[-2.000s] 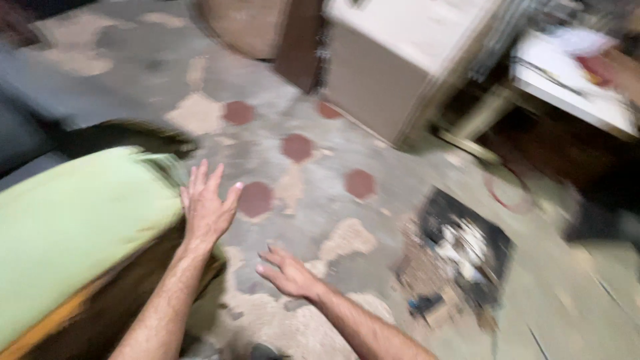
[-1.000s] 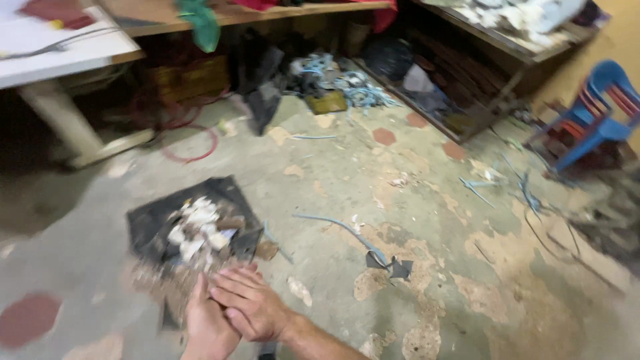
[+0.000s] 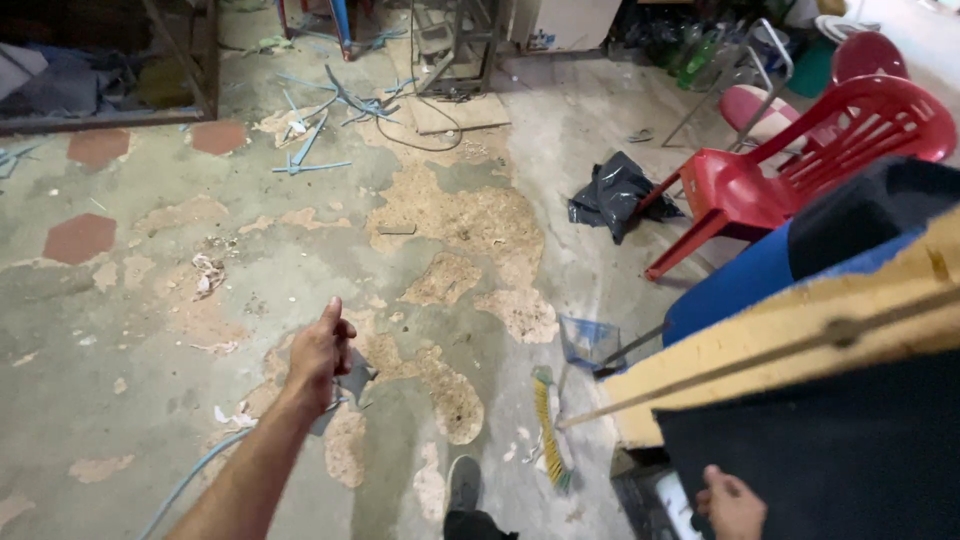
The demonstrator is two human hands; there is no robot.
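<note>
Low over the stained concrete floor (image 3: pixel 300 247), my left hand (image 3: pixel 322 356) reaches forward with the thumb raised and the other fingers curled; nothing shows in it. Beneath it lie dark grey scraps (image 3: pixel 356 379) and a light blue strip (image 3: pixel 191 472). My right hand (image 3: pixel 731 504) is at the lower right, in front of a black sheet (image 3: pixel 817 435); its fingers are loosely bent, and whether it touches the sheet I cannot tell. Between the hands, a broom head with yellow bristles (image 3: pixel 551 435) rests on the floor, near a blue dustpan (image 3: pixel 590 341).
A red plastic chair (image 3: pixel 750 184) and a black plastic bag (image 3: pixel 619 195) are at the right, beyond a blue barrel (image 3: pixel 731 285). A yellow foam edge (image 3: pixel 787 322) borders the black sheet. Blue strips (image 3: pixel 360 105) litter the floor ahead. My shoe (image 3: pixel 463 484) shows below.
The view has swung far to the right. My hands, pressed together a second ago, are now wide apart. The dark mat with white scraps is out of view.
</note>
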